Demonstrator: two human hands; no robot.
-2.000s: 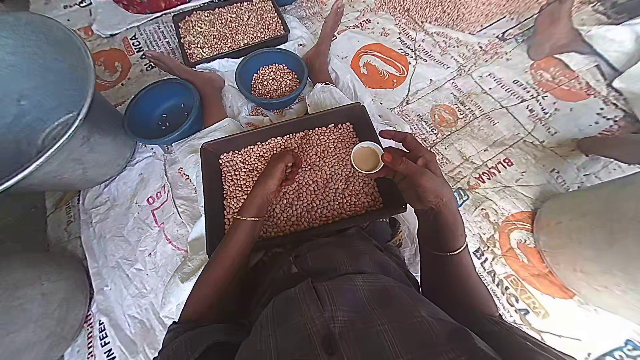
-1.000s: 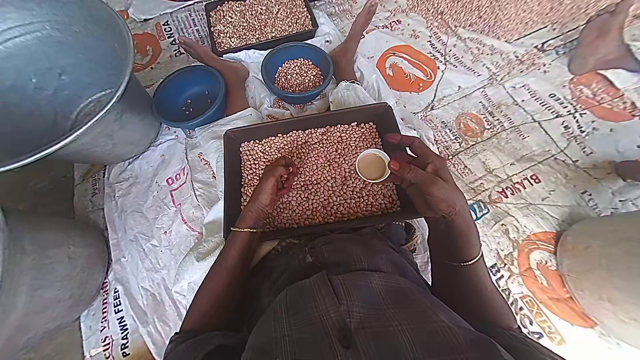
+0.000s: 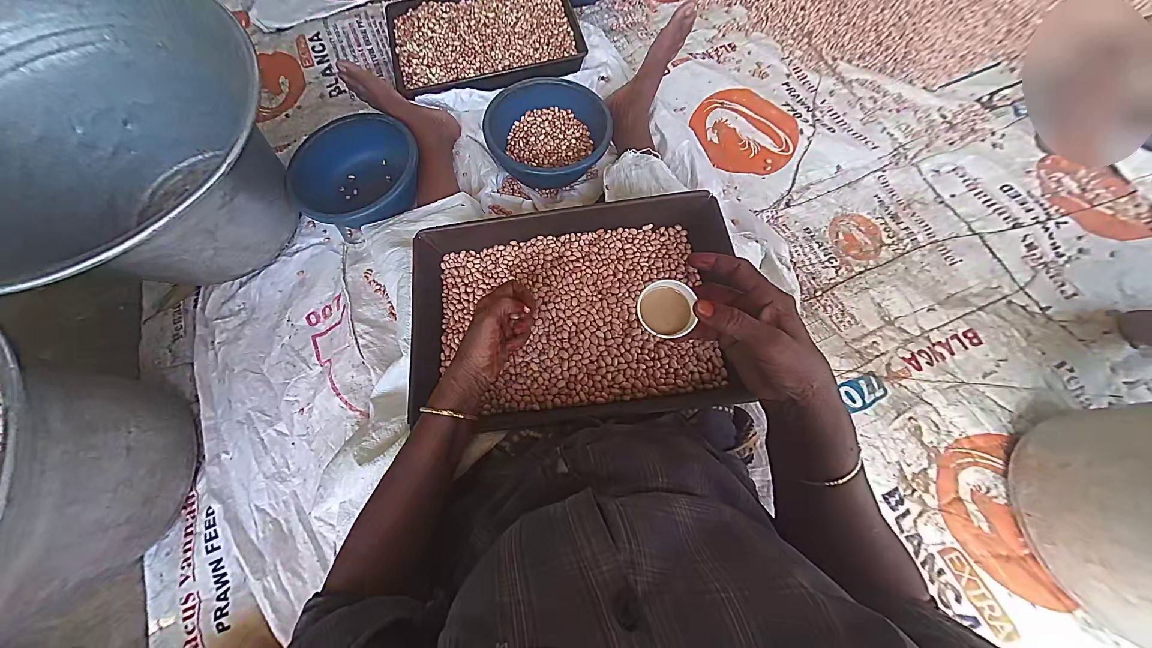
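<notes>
A dark rectangular tray [image 3: 562, 414] rests on my lap, filled with a layer of pinkish-brown shelled peanuts [image 3: 585, 351]. Over its right side my right hand [image 3: 765, 328] grips a small white paper cup [image 3: 667, 309] holding a milky brown drink. My left hand [image 3: 495, 333] is over the left part of the peanuts, with the fingers curled together; whether a nut is between them cannot be told. Beyond the tray, a blue bowl [image 3: 499, 144] with peanuts stands between my feet. Left of it is another blue bowl [image 3: 310, 162] with a few small bits inside.
A second dark tray [image 3: 580, 58] of peanuts lies further ahead. Large metal tubs stand at the left [image 3: 243, 153], lower left [image 3: 108, 450] and right [image 3: 1089, 504]. Printed white feed sacks [image 3: 909, 297] cover the floor, and loose peanuts [image 3: 900, 36] spread at the upper right. Part of another person is there too.
The view has shifted somewhat. My right hand holds the cup in all frames, and my left hand stays over the peanuts.
</notes>
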